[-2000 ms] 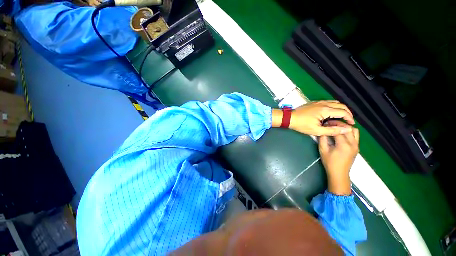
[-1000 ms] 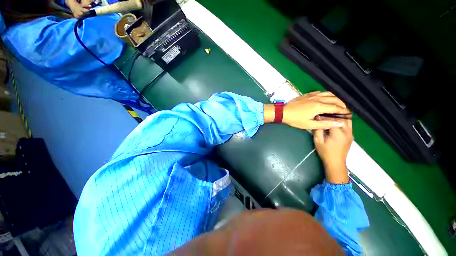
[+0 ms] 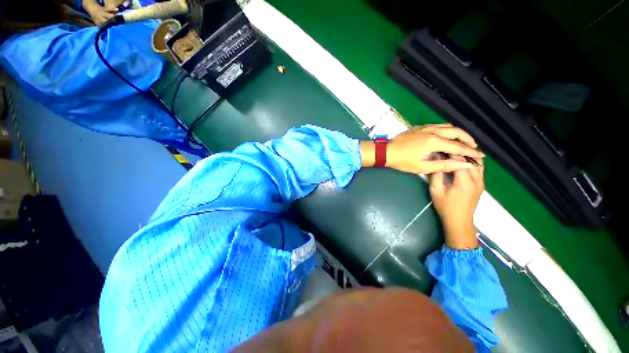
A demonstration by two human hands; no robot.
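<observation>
My left hand [image 3: 433,149], with a red band on its wrist, reaches in from the left over the white rail [image 3: 507,227]. My right hand [image 3: 458,196] comes up from below, and its fingertips meet those of my left hand. A small, thin dark thing [image 3: 472,160] shows between the fingertips. It is too small to name, and the fingers hide most of it. Which hand grips it cannot be told.
Long black trays [image 3: 496,127] lie on the green belt [image 3: 372,72] beyond the rail. A black box [image 3: 231,58] with cables and a brown cup [image 3: 165,36] stand at upper left, beside a person in a blue smock [image 3: 90,76]. A tiny yellowish piece [image 3: 281,69] lies on the bench.
The view has shifted slightly, so both hands and the black box sit a little further left. The fingers have shifted slightly; the hands stay together.
</observation>
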